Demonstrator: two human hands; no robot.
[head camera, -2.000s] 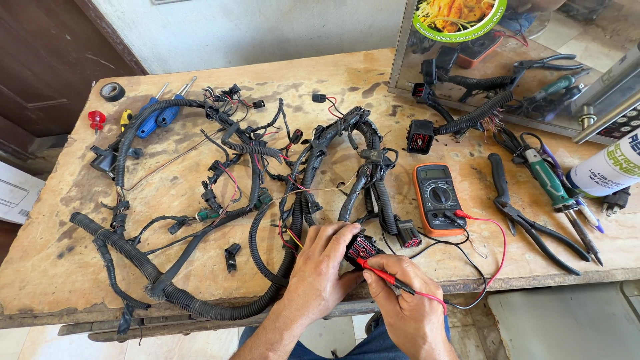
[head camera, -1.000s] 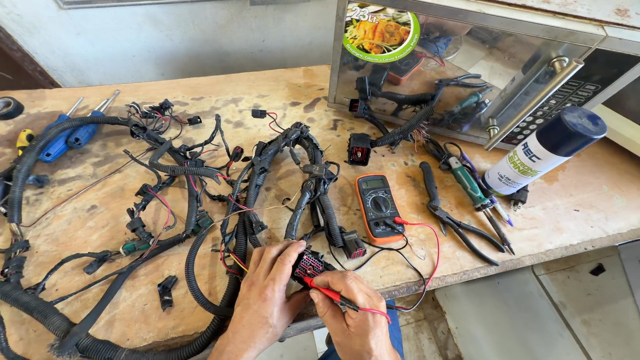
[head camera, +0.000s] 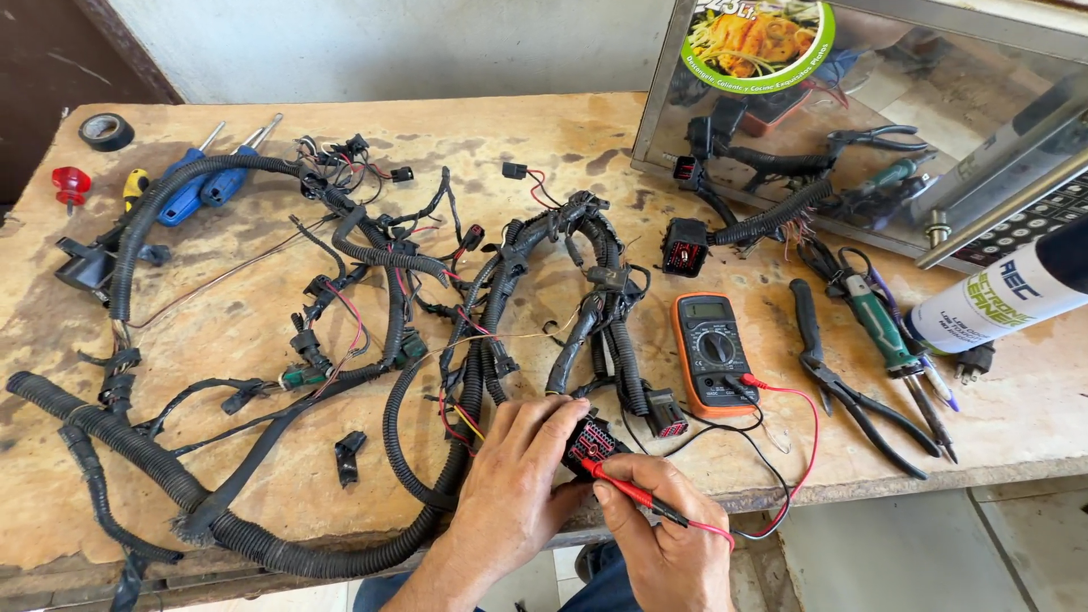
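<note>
My left hand (head camera: 518, 476) grips a black multi-pin connector (head camera: 592, 442) with a red-and-black face, at the bench's front edge. In my right hand (head camera: 667, 531) is a red test probe (head camera: 633, 491), its tip end at the lower edge of the connector face; whether it touches a pin cannot be told. A black wiring harness in corrugated conduit (head camera: 280, 557) spreads over the wooden bench to the left. Right of the connector lies an orange digital multimeter (head camera: 714, 353), its screen lit or marked faintly, with red and black leads (head camera: 803, 484). Another harness connector (head camera: 665, 414) lies between them.
Long-handled pliers (head camera: 820, 370), a green soldering iron (head camera: 880, 327) and a spray can (head camera: 1003, 297) are at right. Behind them stands a microwave oven (head camera: 926, 170) with a reflective door, beside a loose harness connector (head camera: 685, 246). Blue screwdrivers (head camera: 183, 191) and black tape (head camera: 106, 132) are back left.
The view has swung back left since one second ago. My left hand still holds the connector, and the red probe remains in my right hand at its face.
</note>
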